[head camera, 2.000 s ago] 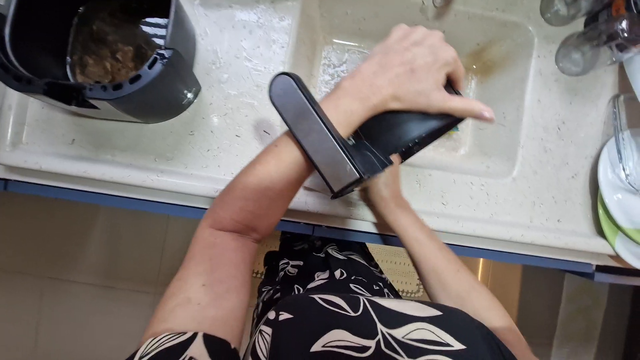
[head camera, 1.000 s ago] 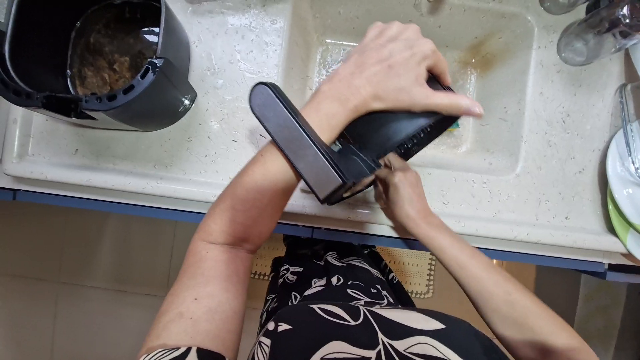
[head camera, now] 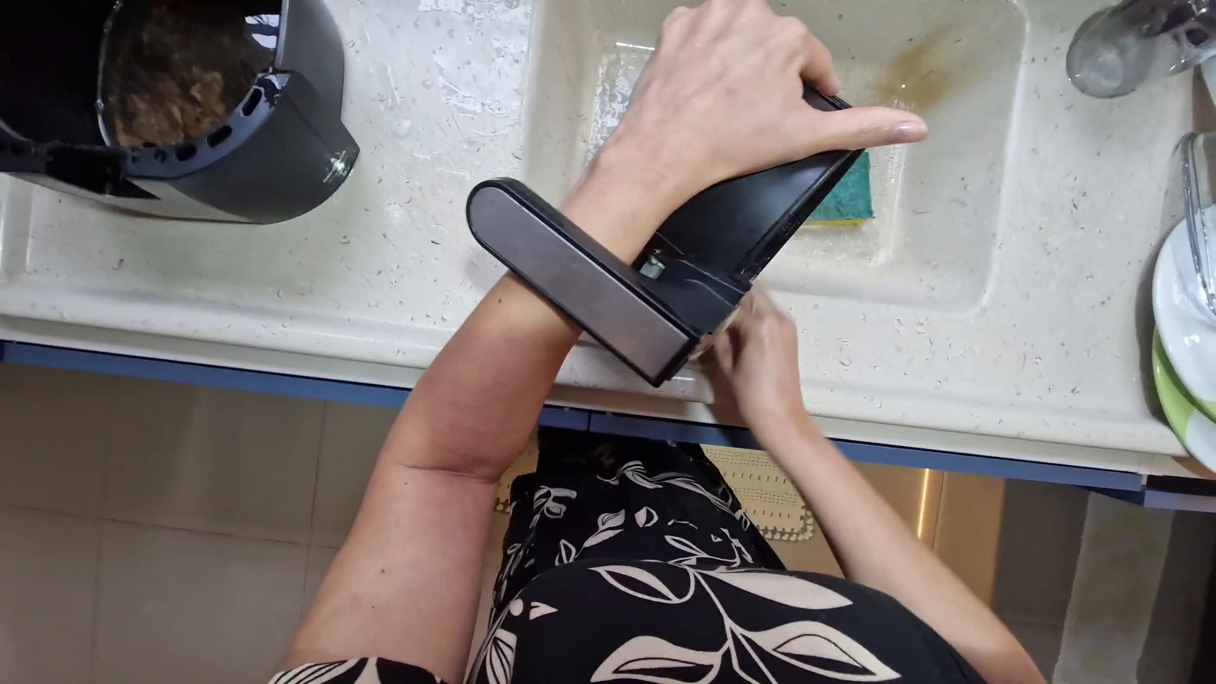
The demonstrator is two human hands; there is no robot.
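Note:
A black air fryer basket panel with a handle (head camera: 584, 285) is held tilted over the front edge of the sink. My left hand (head camera: 736, 90) grips its upper edge, thumb stretched out along the far side, and my left forearm passes behind the handle. At the panel's lower edge, near the base of the handle, my right hand (head camera: 760, 356) is pressed close with bent fingers; what lies between them is hidden. A green and yellow sponge (head camera: 845, 195) rests on the sink floor, partly covered by the panel.
To the left on the counter stands a dark air fryer drawer (head camera: 285, 142) with murky water and brown residue inside. The sink basin (head camera: 959, 237) has a brown stain. Glass jars (head camera: 1121, 57) stand at the upper right, and white and green plates (head camera: 1187, 294) at the right edge.
My right hand has shifted about at the lower edge of the black part. My left hand keeps its hold. More of the sponge shows now.

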